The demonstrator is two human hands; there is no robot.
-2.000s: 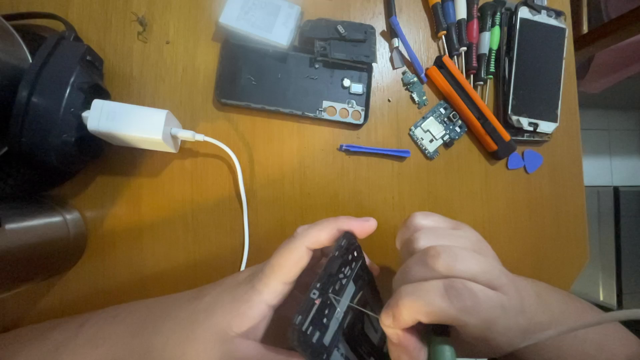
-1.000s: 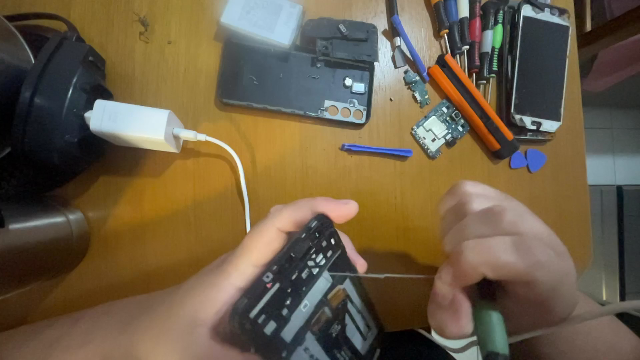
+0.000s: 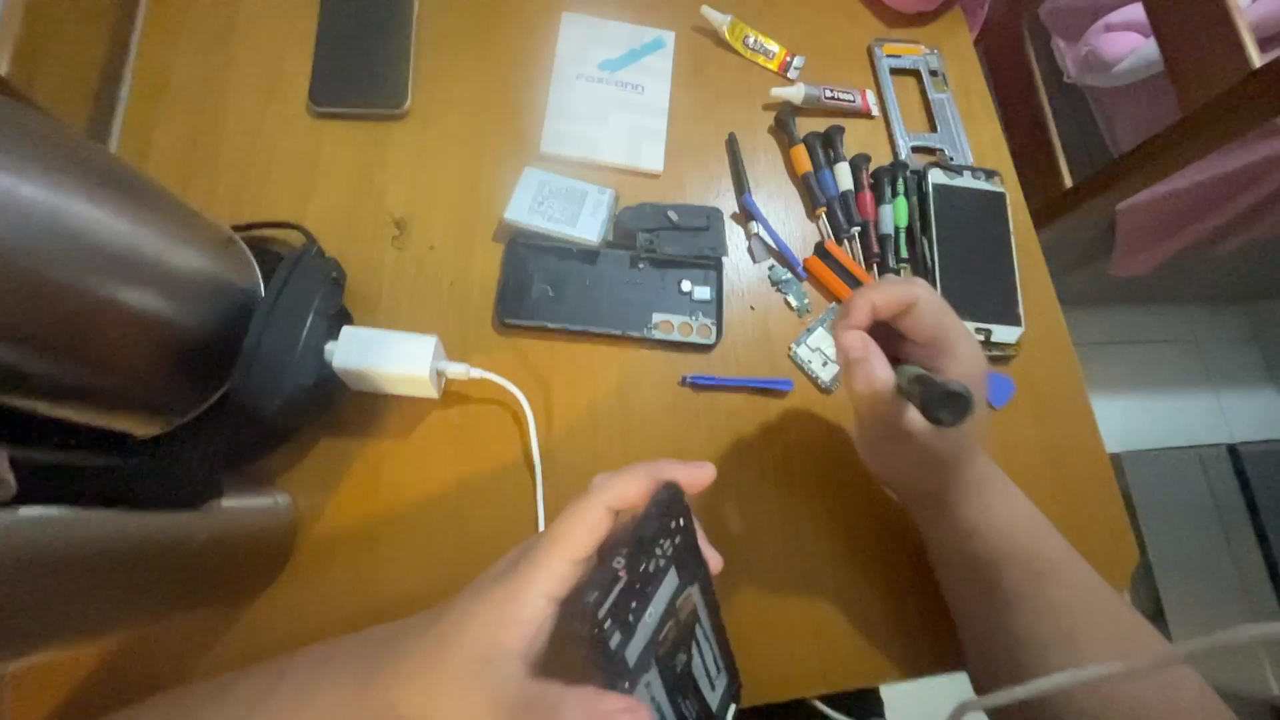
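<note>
My left hand (image 3: 560, 560) grips an opened black phone frame (image 3: 665, 610), tilted up at the near edge of the table. My right hand (image 3: 900, 370) is raised over the table at the right, closed around a dark-handled tool (image 3: 935, 395) whose tip is hidden. Just left of that hand, and partly behind it, lies a phone circuit board (image 3: 817, 350). A smaller board (image 3: 789, 289) is beside it. The orange and black bar (image 3: 835, 270) passes behind my right fingers. A blue plastic pry tool (image 3: 738, 384) lies between my hands, farther back.
Behind are a black phone back cover (image 3: 600, 295), a battery-like white block (image 3: 560, 207), screwdrivers (image 3: 865, 200), a white-framed phone screen (image 3: 975, 250) and glue tubes (image 3: 755, 45). At left, a white charger (image 3: 388, 361) trails its cable (image 3: 530, 430) toward my left hand.
My right hand has moved away from the phone frame, back and to the right, with the tool in it. My left hand still holds the frame. The view now takes in more of the table.
</note>
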